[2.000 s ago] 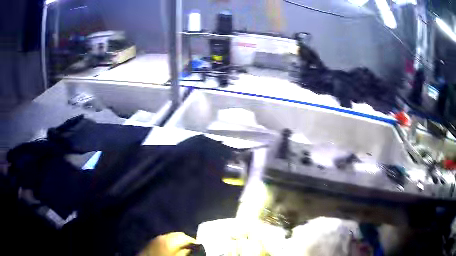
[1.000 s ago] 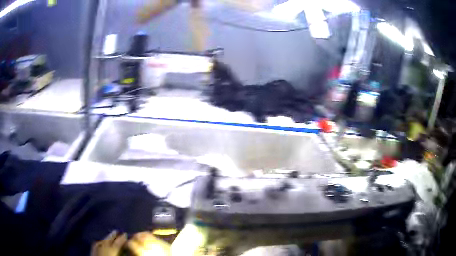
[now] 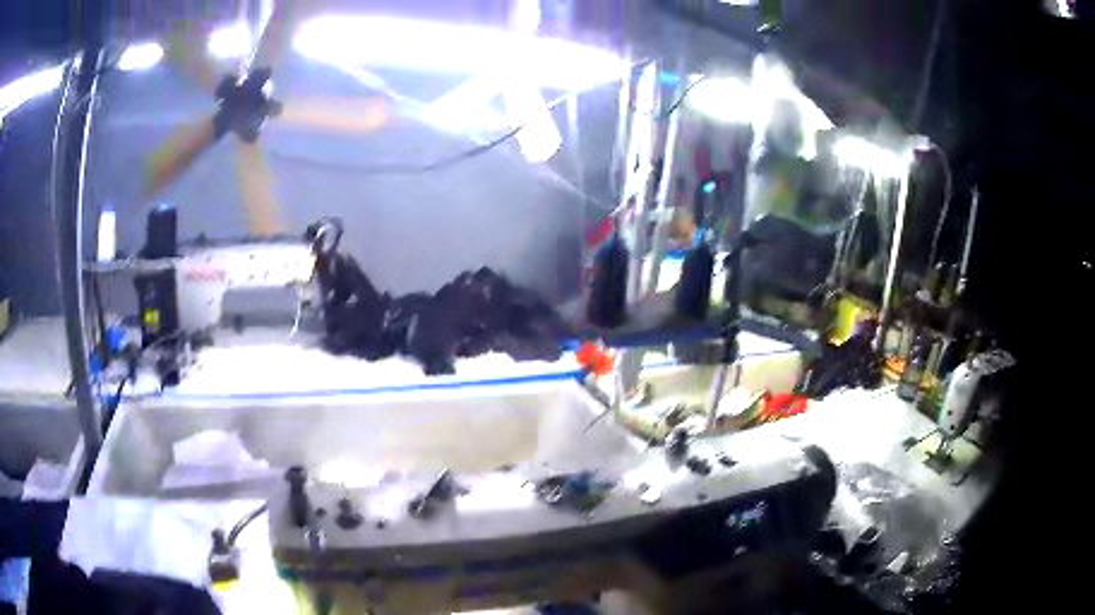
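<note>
The white-grey sewing machine head (image 3: 480,511) lies across the lower middle, with a dark panel and small lit display at its right end. The work lamp (image 3: 223,562) glows yellow on a bent neck left of the head. Dark fabric (image 3: 120,595) lies in the lower left corner, cut off by the frame edge. The needle area is not clearly visible. My left hand is not in view. A blurred brownish shape shows under the machine head; I cannot make out a hand in it.
A white trough (image 3: 360,439) with pale sheets lies behind the machine. Beyond it, a crumpled black fabric pile (image 3: 450,318) lies on the far table. Dark thread cones (image 3: 609,282) stand behind and right. Another machine (image 3: 975,390) stands at far right. A fan hangs upper left.
The view has swung right and up, so machine, trough and fabric pile appear farther left. The hands seen at the fabric earlier have dropped out of the picture.
</note>
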